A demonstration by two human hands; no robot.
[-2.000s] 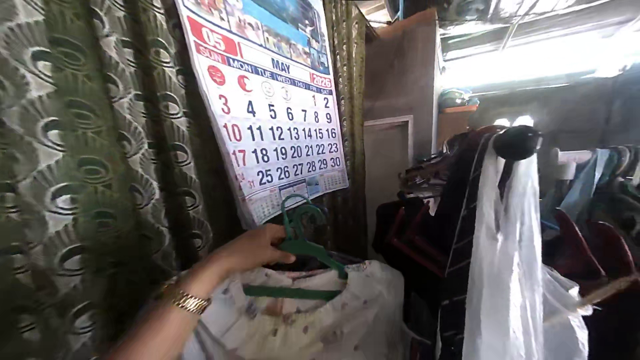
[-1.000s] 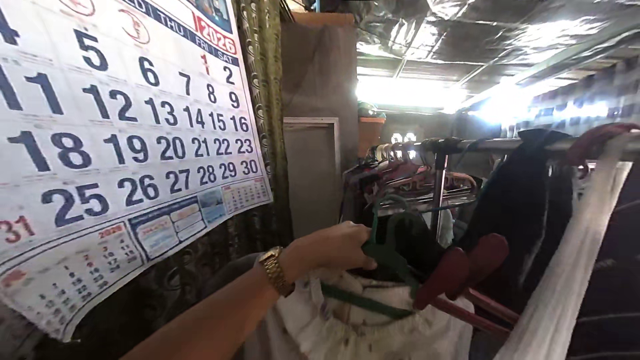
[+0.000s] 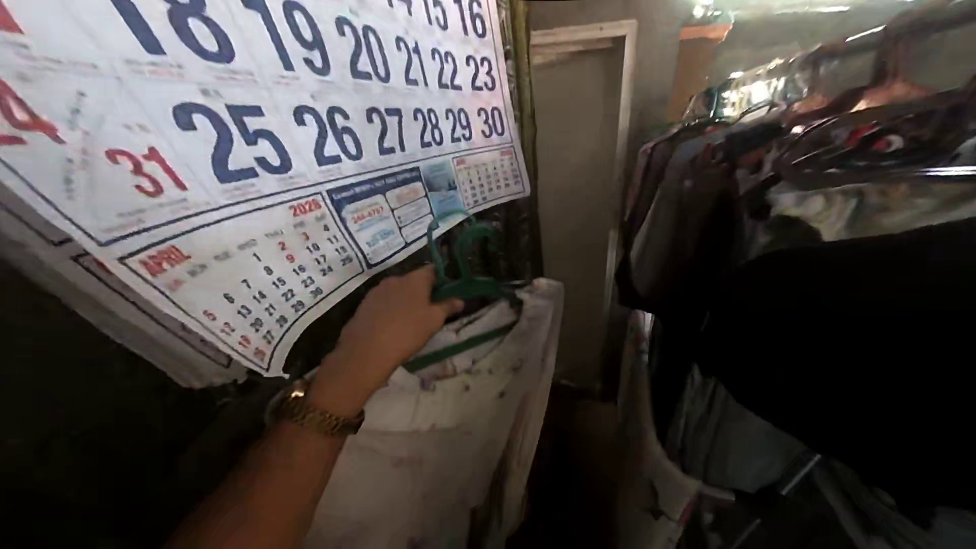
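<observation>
My left hand, with a gold-coloured watch on the wrist, grips green plastic clothes hangers just below their hooks. At least two hooks show side by side. From them hangs a pale garment with small spots near its neckline. The hooks overlap the lower edge of a large paper wall calendar, and whether they touch it cannot be told. My right hand is out of the frame.
Clothes on hangers fill a metal rail at the right, with a large black garment nearest. Behind the hand stands a pale-framed panel against the wall. Dark curtain fabric borders the calendar.
The view has moved closer to the calendar and turned. My left hand still holds the hangers and the pale garment, which now hang below the calendar's edge, away from the dark red hanger seen beside them one second ago.
</observation>
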